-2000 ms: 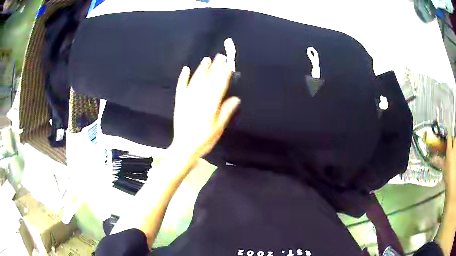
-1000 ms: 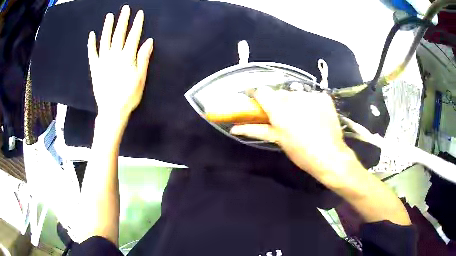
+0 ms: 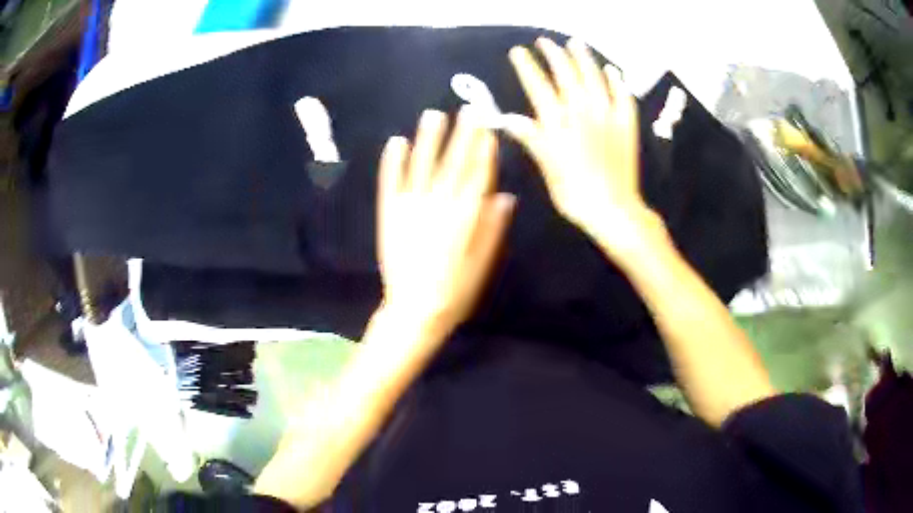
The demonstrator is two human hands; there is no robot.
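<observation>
A dark coat (image 3: 200, 180) lies spread across the white pressing table (image 3: 390, 12). Three white toggle loops show on it: one at the left (image 3: 318, 128), one in the middle (image 3: 473, 92), partly beside my fingers, and one at the right (image 3: 670, 112). A dark triangular patch sits under the left loop. My left hand (image 3: 435, 215) lies on the coat, fingers apart, holding nothing. My right hand (image 3: 591, 140) lies on it further right, fingers spread and empty. The steam iron (image 3: 806, 150), blurred, stands on the grey rest pad (image 3: 801, 255) at the right.
A bundle of black strips (image 3: 222, 379) is near the table's lower left edge. A bright blue piece (image 3: 240, 12) lies at the table's top left. White cloth or paper (image 3: 75, 401) is at the lower left. Dark maroon cloth (image 3: 891, 426) shows at the right edge.
My right hand has let go of the iron, which now stands on the pad at the right. My left hand has moved right and down. The loops appear further left in the view.
</observation>
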